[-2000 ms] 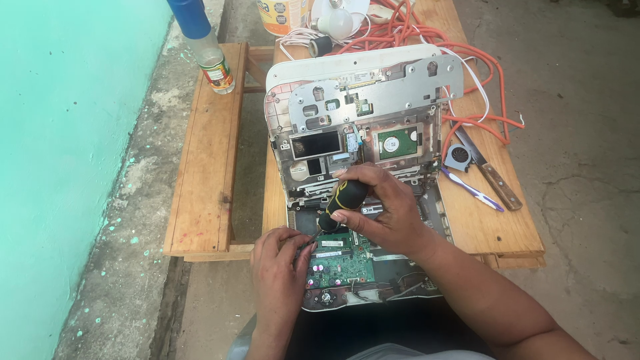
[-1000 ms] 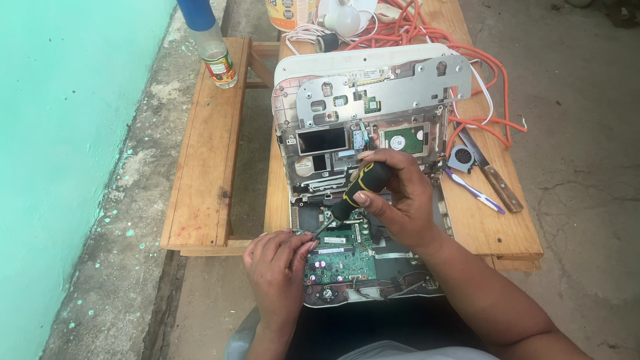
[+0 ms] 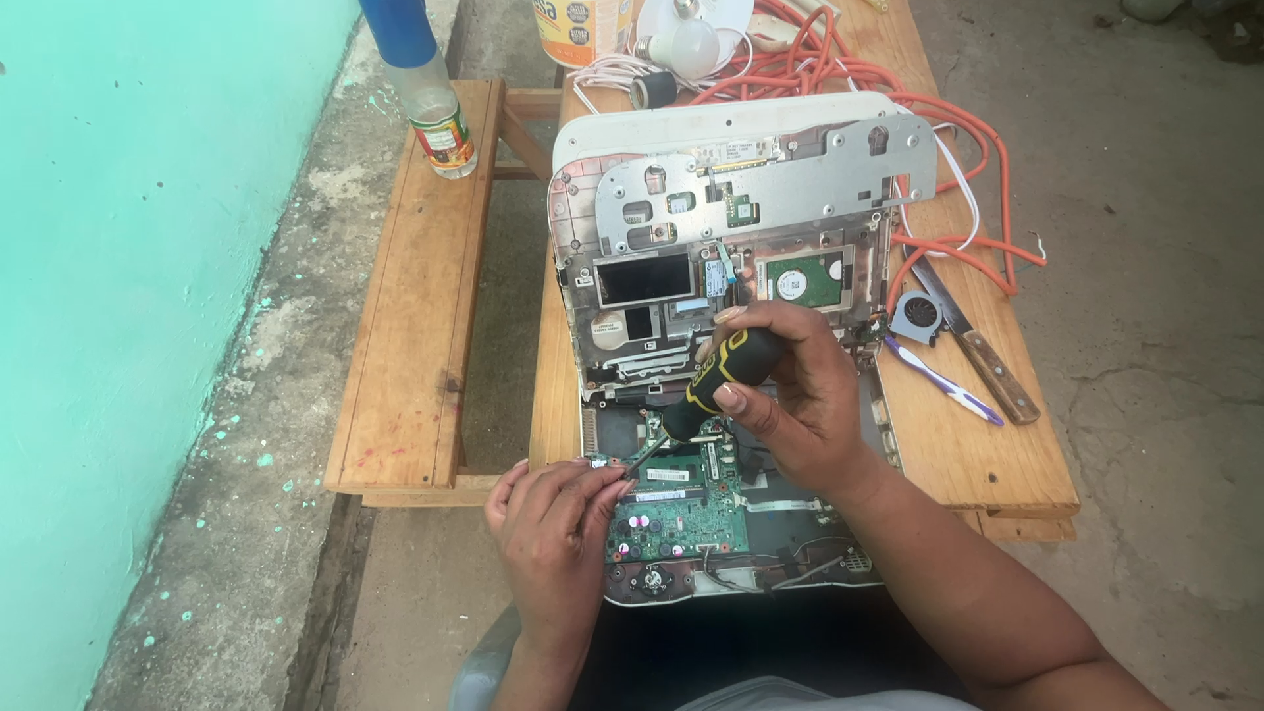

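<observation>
An opened laptop [image 3: 800,543] lies before me, its other half raised, with a metal plate and a hard drive [image 3: 805,281] showing. My right hand [image 3: 815,405] grips a screwdriver [image 3: 721,380] by its black and yellow handle, the shaft slanting down to the left. Its tip is at the left edge of the green circuit board [image 3: 676,518], partly hidden by fingers. My left hand [image 3: 558,533] has its thumb and fingertips together around the shaft's lower end, at the board's edge; whether they also hold a small part cannot be seen.
Right of the laptop lie a small cooling fan [image 3: 916,314], a knife with a wooden handle [image 3: 997,375] and a toothbrush [image 3: 943,380]. Orange cable [image 3: 1005,197], a light bulb [image 3: 691,49] and a tub [image 3: 583,30] are behind. A bottle [image 3: 441,128] stands on the left wooden bench [image 3: 405,326].
Between two seconds and one second ago, the screwdriver handle in my right hand moved up and right, and more of its shaft came into view. My left hand has stayed near the board's edge.
</observation>
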